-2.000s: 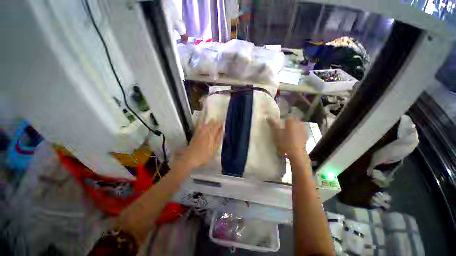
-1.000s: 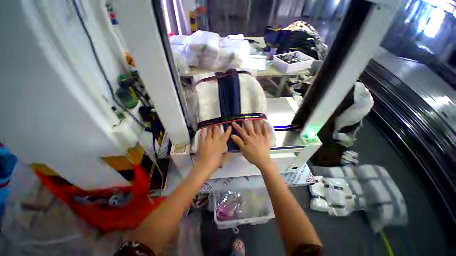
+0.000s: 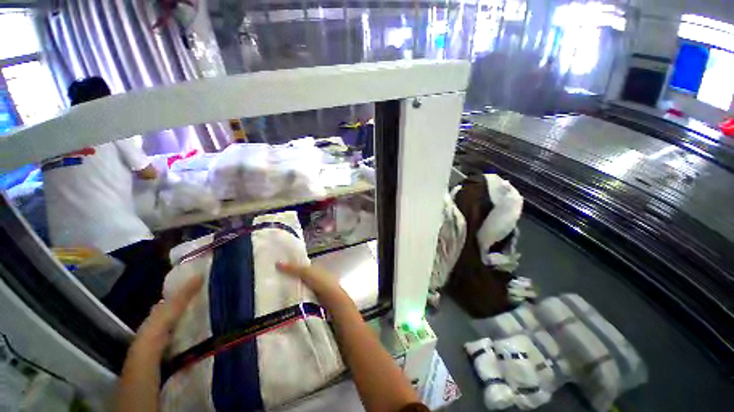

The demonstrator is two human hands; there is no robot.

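A folded cream curtain bundle point(image 3: 282, 346) with a navy centre stripe lies within the strapping machine's white frame point(image 3: 425, 201). Two thin dark bands cross it, one near its far end and one nearer me. My left hand point(image 3: 171, 310) is on the bundle's left side, and my right hand point(image 3: 310, 280) is on its upper right side. The two hands hold the bundle between them. Some fingertips are blurred. The bundle's near end is cut off by the picture's lower edge.
A person in a white shirt point(image 3: 88, 193) stands beyond the frame at left, beside a table point(image 3: 209, 215) with white bundles. Plastic-wrapped packages point(image 3: 575, 342) and brown and white cloth point(image 3: 475, 265) lie on the floor at right. A metal-tube bed point(image 3: 612, 161) stands far right.
The bundle has come closer to me, and a second band now shows nearer its middle. My hands have moved from its near top to its two sides. The view has turned right and up.
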